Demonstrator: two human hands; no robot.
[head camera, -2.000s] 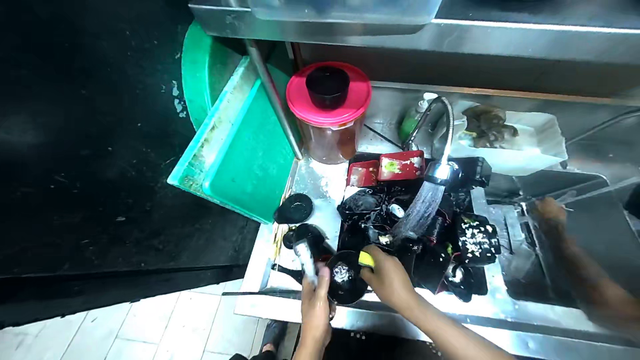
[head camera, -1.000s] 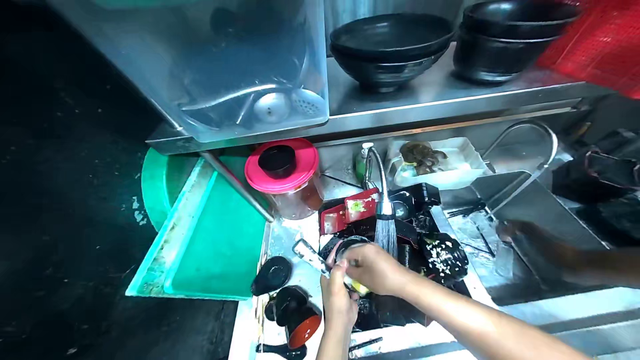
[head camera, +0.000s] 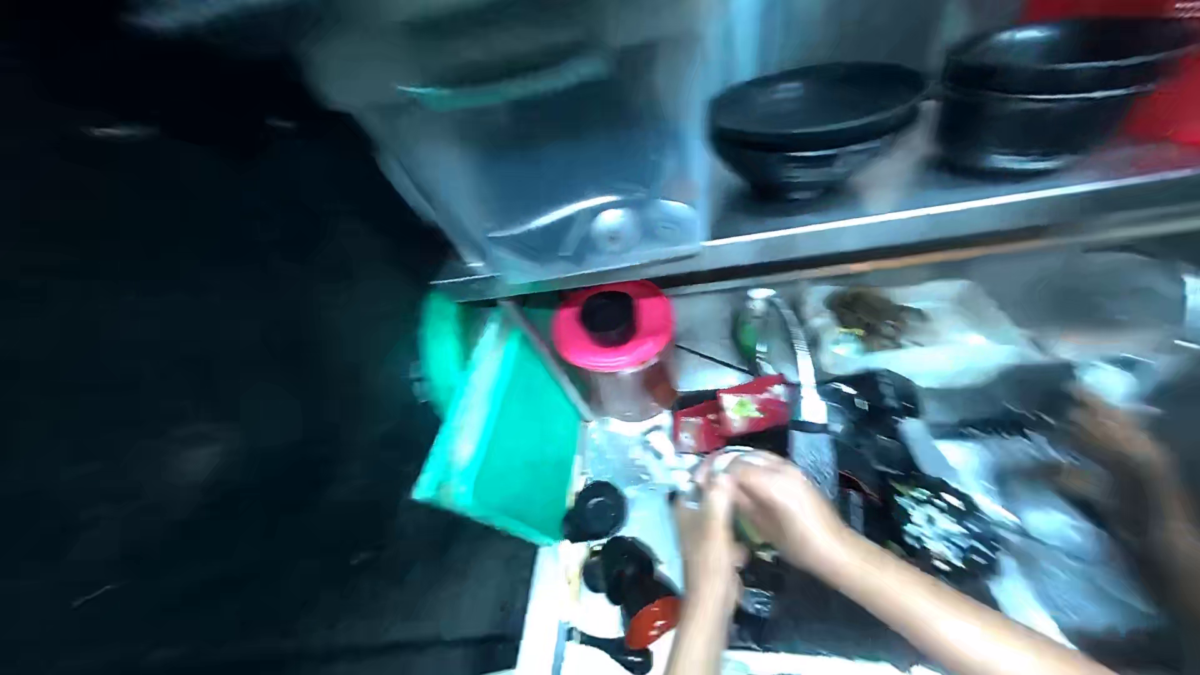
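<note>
My left hand (head camera: 708, 525) and my right hand (head camera: 773, 497) meet over the left part of the sink, closed around a small item that blur and my fingers mostly hide. A bit of yellow-green shows beneath my right hand. Just right of them, water runs from the faucet (head camera: 808, 403). Red square dishes (head camera: 753, 405) with food scraps lie right behind my hands. To their right are black dishes, one a black bowl (head camera: 942, 525) covered in white scraps. Left of my hands, black cups (head camera: 630, 572) and a black bowl with a red inside (head camera: 653, 621) rest on the counter.
A clear container with a pink lid (head camera: 614, 325) stands behind, beside a green bin (head camera: 525, 441). Stacked black bowls (head camera: 816, 122) and a clear plastic tub (head camera: 600, 178) sit on the steel shelf (head camera: 844, 239). A white tray (head camera: 966, 328) holds a brownish scrubber. Another person's hand (head camera: 1111, 431) is at the right.
The view has shifted, bringing the shelf bowls in. My hands were apart around a black cup and yellow sponge two seconds ago; now they are together, nearer the red dishes.
</note>
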